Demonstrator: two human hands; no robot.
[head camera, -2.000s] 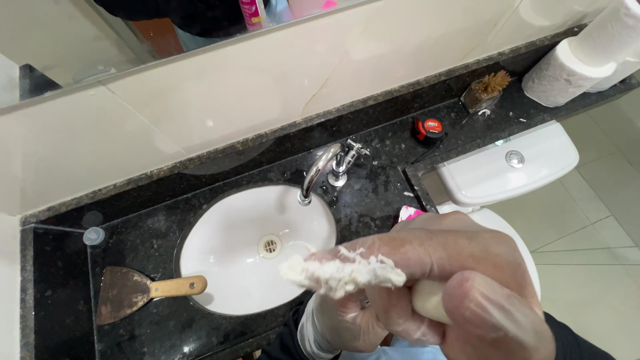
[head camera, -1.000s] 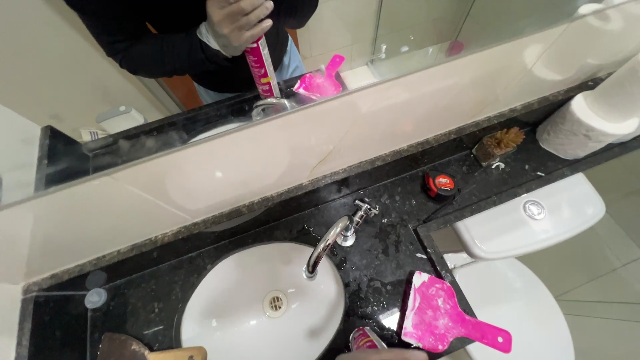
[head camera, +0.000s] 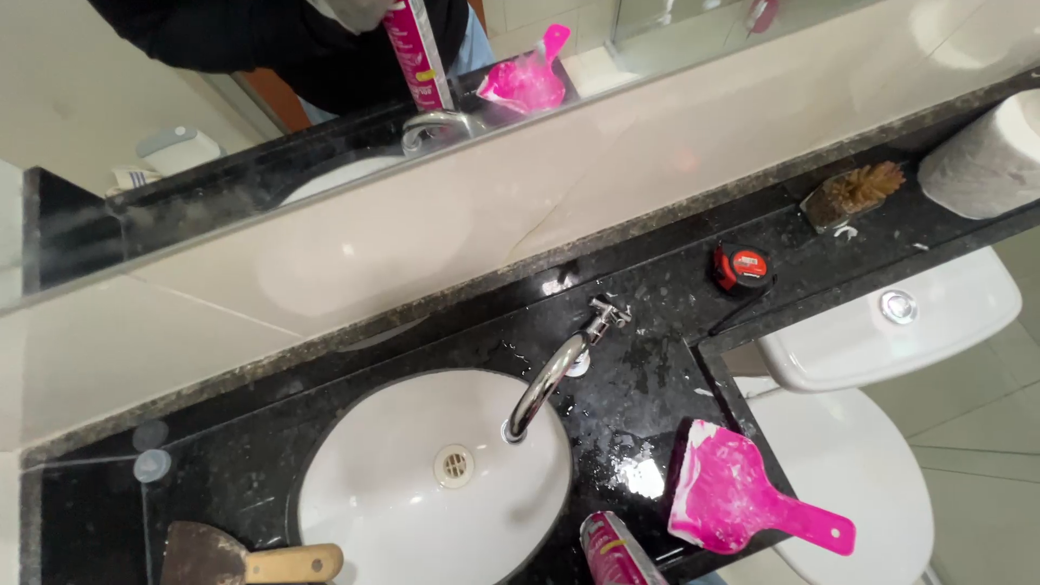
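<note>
Neither of my hands shows directly. In the mirror, a gloved hand (head camera: 353, 10) is at the upper part of a pink and silver can, cut off by the top edge; I cannot tell which hand it is. The can itself (head camera: 613, 552) enters at the bottom edge, right of the white oval basin (head camera: 366, 455). A bright pink scoop-shaped tool (head camera: 731, 487), smeared with white paste along its wide edge, lies on the black stone counter (head camera: 626, 390), its handle pointing right. A wide scraper (head camera: 199, 556) with a wooden handle lies left of the basin, partly cut off.
A chrome faucet (head camera: 552, 378) arches over the basin. Along the counter's narrow right part stand a red and black tape measure (head camera: 741, 270), a small potted plant (head camera: 853, 195) and a white paper roll (head camera: 987, 158). Below them is a toilet (head camera: 845, 479). The mirror (head camera: 227, 162) borders the wall above.
Two seconds ago my gloved hands, with white paste on the fingers, filled the lower right; they are out of direct view now. The pink tool now shows fully. The view has shifted towards the mirror.
</note>
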